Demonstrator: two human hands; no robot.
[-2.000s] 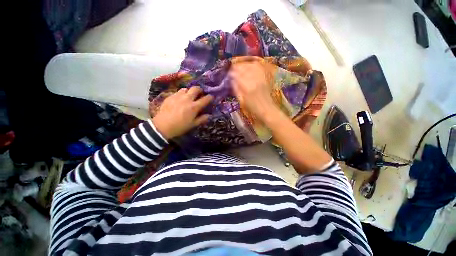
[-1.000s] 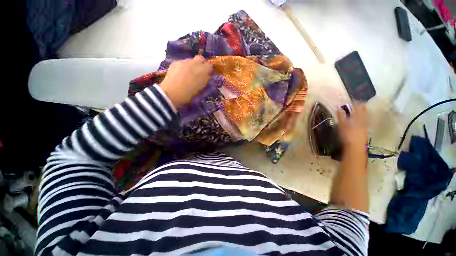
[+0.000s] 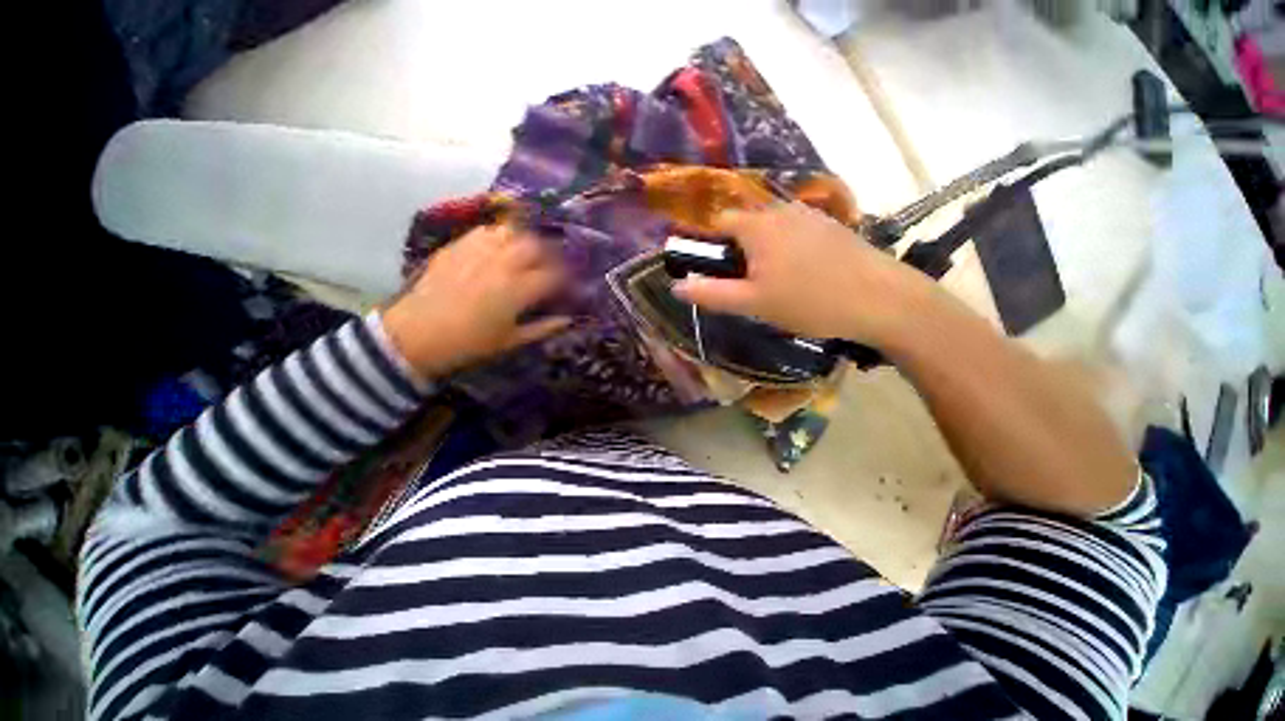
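Note:
The patchwork-print garment [image 3: 606, 141] lies bunched over the sleeve board [image 3: 310, 190], whose rounded pale end sticks out to the left. My right hand [image 3: 803, 275] is closed around the handle of the dark iron [image 3: 747, 342]. The iron rests on or just over the garment, its tip pointing left. My left hand [image 3: 486, 299] is on the left part of the garment, slightly blurred, its fingers beside the iron's tip. Whether it pinches the cloth is hard to tell.
The iron's dark cord [image 3: 972, 204] runs to the upper right across the smartphone [image 3: 1020, 261]. A wooden ruler [image 3: 888, 113] lies at the far side. A dark blue cloth [image 3: 1198, 528] is at the right edge, partly behind my right sleeve. A dark garment [image 3: 183, 42] is at upper left.
My right hand has gone from the cloth to the iron parked at the right, then brought it left onto the garment. My left hand has moved slightly down and left. The cord now crosses the phone.

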